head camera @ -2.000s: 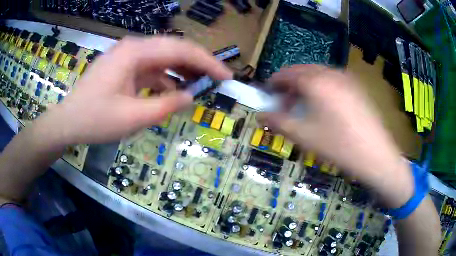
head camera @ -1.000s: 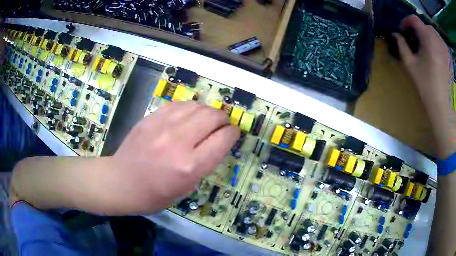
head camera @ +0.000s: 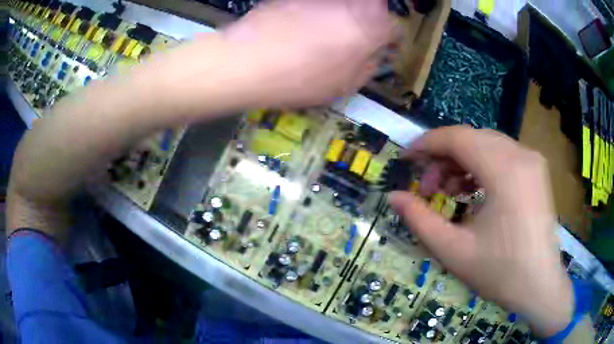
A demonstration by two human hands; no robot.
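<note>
My right hand (head camera: 485, 208), with a blue band at the wrist, holds a small black finned block, likely a heat sink (head camera: 397, 175), between thumb and fingers just right of the yellow parts on a circuit board (head camera: 323, 225). My left hand (head camera: 316, 54) is blurred and reaches across the boards to the cardboard box (head camera: 423, 50) of capacitors; its fingertips are unclear. A black capacitor (head camera: 343, 190) lies flat below the yellow film capacitors (head camera: 360, 161) on that board. The board to its left shows a yellow patch (head camera: 273, 142).
The boards lie on a silver metal track (head camera: 249, 306). Beyond it stand a black tray (head camera: 525, 84) of small green parts and cardboard with dark blocks (head camera: 549, 101). Yellow-covered plates (head camera: 596, 151) stand at the far right. More boards (head camera: 67, 47) run off at the upper left.
My left hand has moved from the board up to the cardboard box. My right hand has come back from the dark blocks with one block and is over the board.
</note>
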